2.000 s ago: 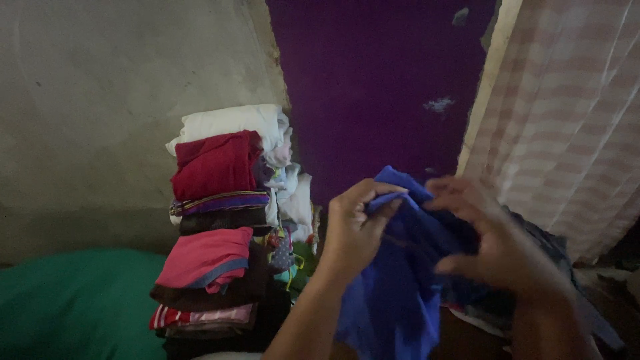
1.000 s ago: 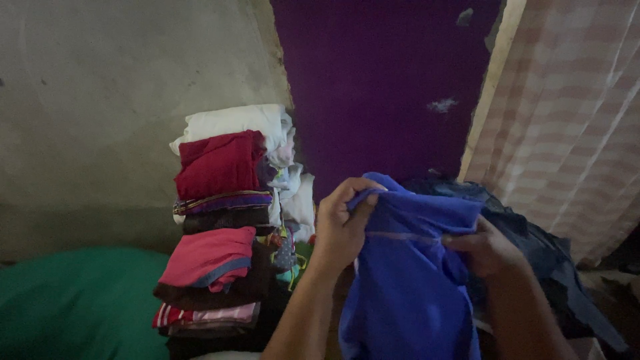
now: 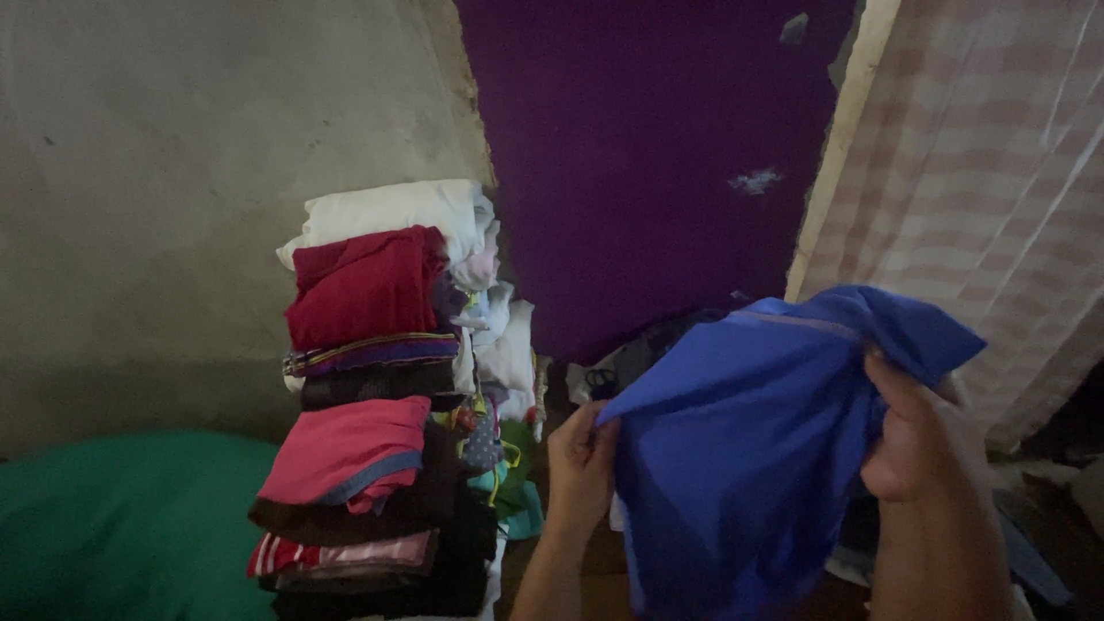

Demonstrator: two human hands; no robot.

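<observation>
A blue cloth garment (image 3: 742,431) hangs between my two hands at the lower right, its upper edge folded over toward the right. My left hand (image 3: 582,453) pinches its left edge between thumb and fingers. My right hand (image 3: 910,431) grips the cloth near its upper right part, with the thumb in front and the other fingers partly hidden behind. Left of my hands stands a tall stack of folded clothes, with a white piece (image 3: 392,216), a dark red one (image 3: 366,289) and a pink one with a blue band (image 3: 345,453).
A green rounded cloth surface (image 3: 129,526) fills the lower left. Behind stand a bare plaster wall (image 3: 216,112) and a purple panel (image 3: 647,155). A checked curtain (image 3: 966,198) hangs at the right. More clothes lie behind and below the blue garment.
My hands have moved apart, the right one toward the right. The blue garment, gathered two seconds ago and hanging upright one second ago, is now spread and slanted between them.
</observation>
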